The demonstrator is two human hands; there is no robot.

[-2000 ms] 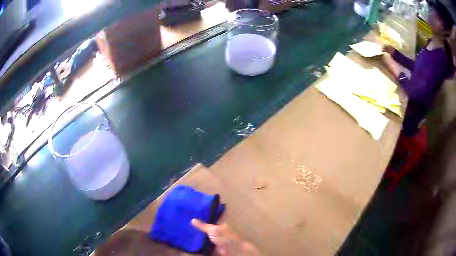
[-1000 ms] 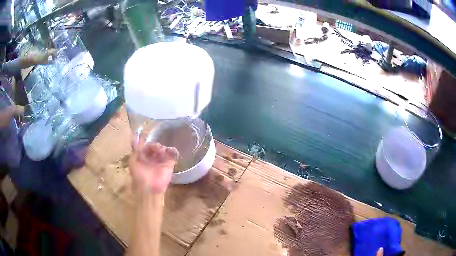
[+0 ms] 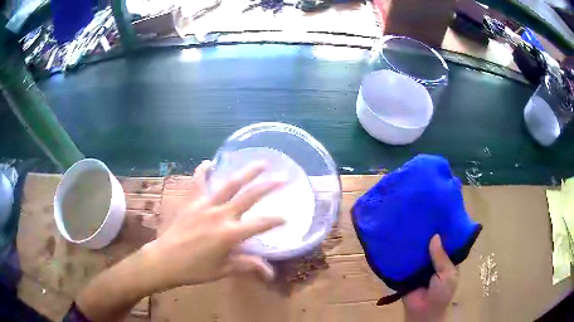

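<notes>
A round container point(image 3: 324, 201) with a clear wall and a white lower part has its open rim facing me at centre, over the cardboard. My left hand point(image 3: 233, 217) is blurred, its fingers spread across the container; whether it grips the container is unclear. A fingertip shows at the container's left side, and a faint forearm-like shape lies below; whose they are is unclear. My right hand point(image 3: 437, 280) holds a bright blue cloth point(image 3: 415, 217) with black edging, thumb on top. A white bowl point(image 3: 113, 210) of cloudy liquid stands at left on the cardboard point(image 3: 516, 239).
Behind lies the green conveyor belt point(image 3: 189, 104). On it stand a clear-and-white container point(image 3: 393, 110) and another at far right point(image 3: 541, 119). A green post point(image 3: 41, 116) rises behind the bowl. Yellow-green sheets point(image 3: 560, 236) lie at the right edge, a cluttered bench beyond the belt.
The view has swung right. The container my left hand held upside down over the bowl is now right of it, its opening facing me. The cloth in my right hand is now spread wider.
</notes>
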